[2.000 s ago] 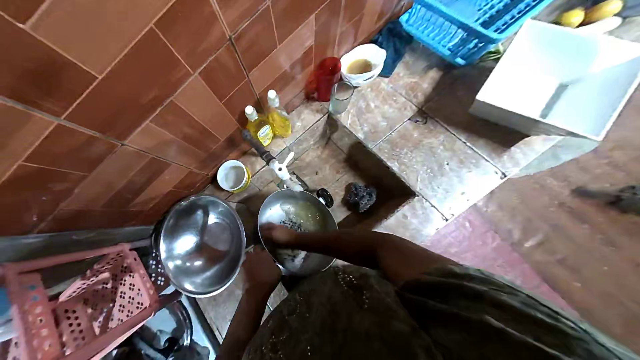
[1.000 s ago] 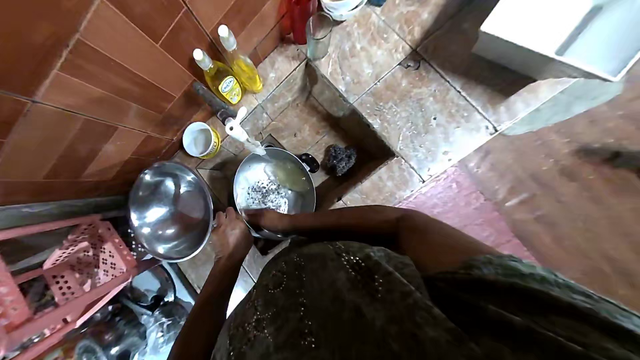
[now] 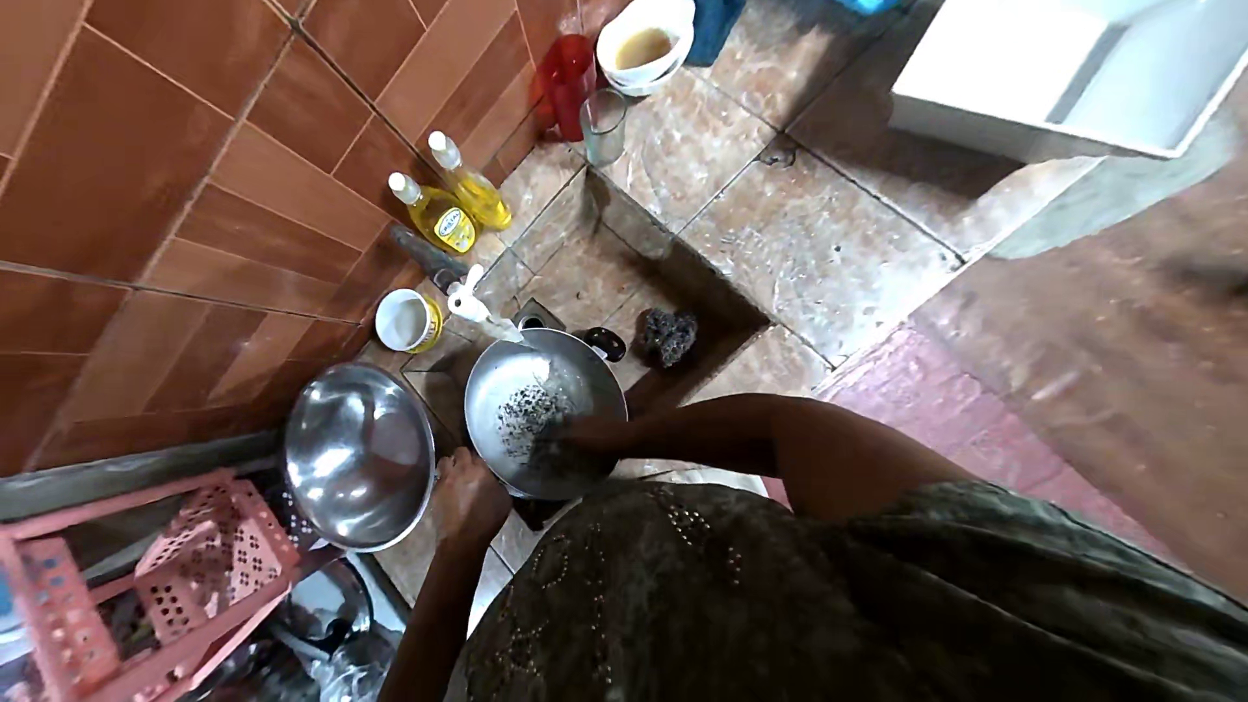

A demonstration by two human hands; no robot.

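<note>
A round metal pan [image 3: 492, 390] stands in the tiled sink [image 3: 726, 292] under the white tap [image 3: 470, 304], with whitish water and dark specks in it. My right hand [image 3: 585, 439] is inside the pan at its right side; its fingers are dark and blurred, and whether they grip anything is unclear. My left hand [image 3: 468, 483] is at the pan's lower left rim, between it and a shiny metal bowl [image 3: 359, 453]; which rim its fingers hold is hard to tell. A dark scouring pad [image 3: 668, 336] lies in the sink, right of the pan.
Two bottles of yellow liquid [image 3: 453, 224], a white tub [image 3: 405, 320], a red cup [image 3: 567, 83], a clear glass [image 3: 604, 127] and stacked white bowls [image 3: 645, 44] stand along the wall. A pink dish rack [image 3: 146, 585] is at lower left, a white basin [image 3: 1014, 127] at upper right.
My right hand has moved within the pan, from its left part two seconds ago to its right side now. My left hand stays near the pan's rim. The view has shifted.
</note>
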